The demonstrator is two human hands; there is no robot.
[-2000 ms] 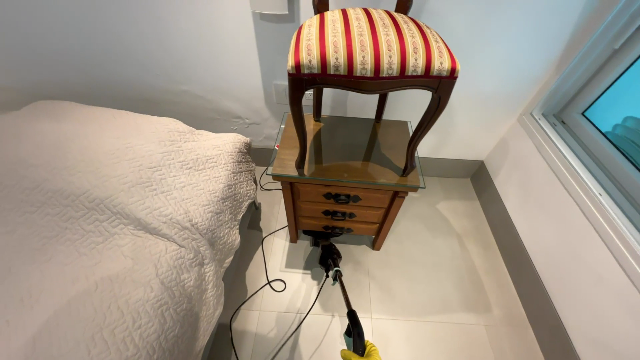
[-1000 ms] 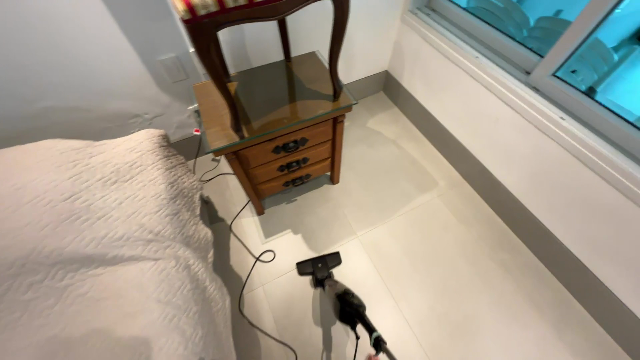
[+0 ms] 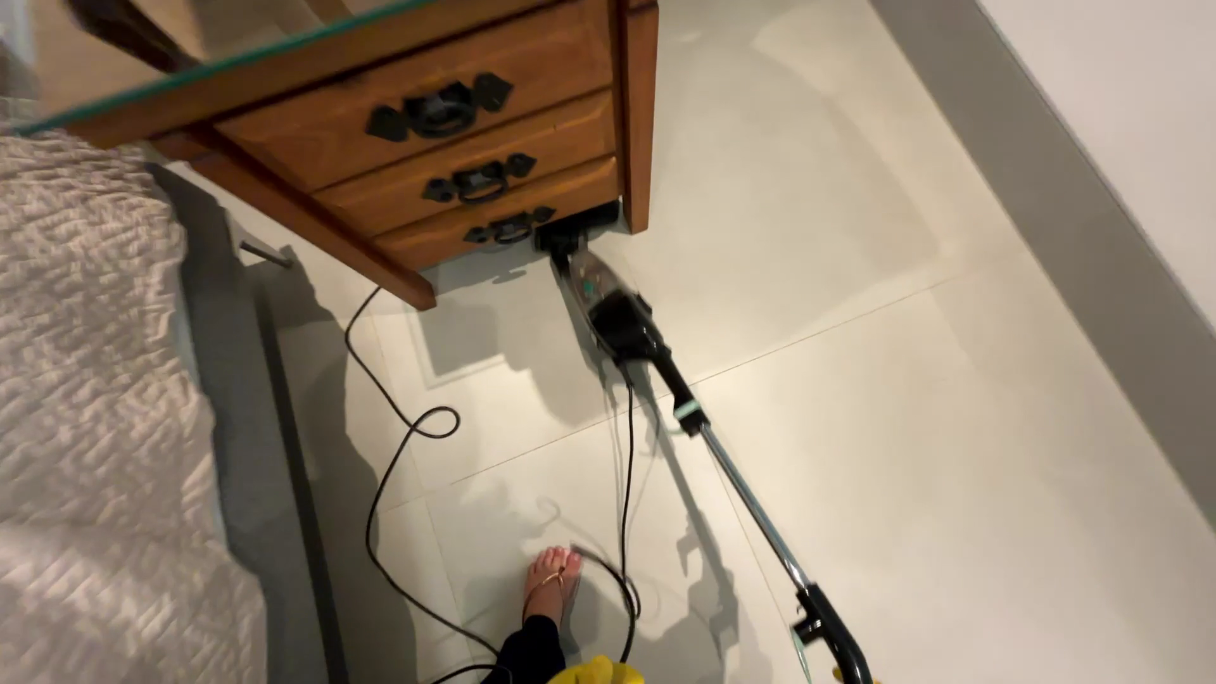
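A corded stick vacuum cleaner [image 3: 617, 318] slants across the floor, its black floor nozzle [image 3: 575, 228] partly beneath the bottom drawer of a wooden nightstand [image 3: 399, 180]. At the lower right edge, bits of yellow glove show my right hand [image 3: 840, 674] at the black handle [image 3: 834, 632], its fingers mostly out of frame. My left hand [image 3: 598, 672], also in a yellow glove, shows only in part at the bottom edge, close to the black power cord [image 3: 625, 532]. Whether it holds the cord cannot be told.
A bed with a quilted cover [image 3: 104, 408] lies along the left. Another stretch of black cord [image 3: 375, 513] loops over the tiled floor [image 3: 912, 456]. My bare foot [image 3: 551, 575] is at bottom center. Glass tops the nightstand, with a chair leg [image 3: 133, 33] on it. A grey baseboard [image 3: 1054, 209] runs along the right.
The nozzle, out on the open floor in front of the nightstand one second ago, is now at its underside. The view has moved closer to the nightstand.
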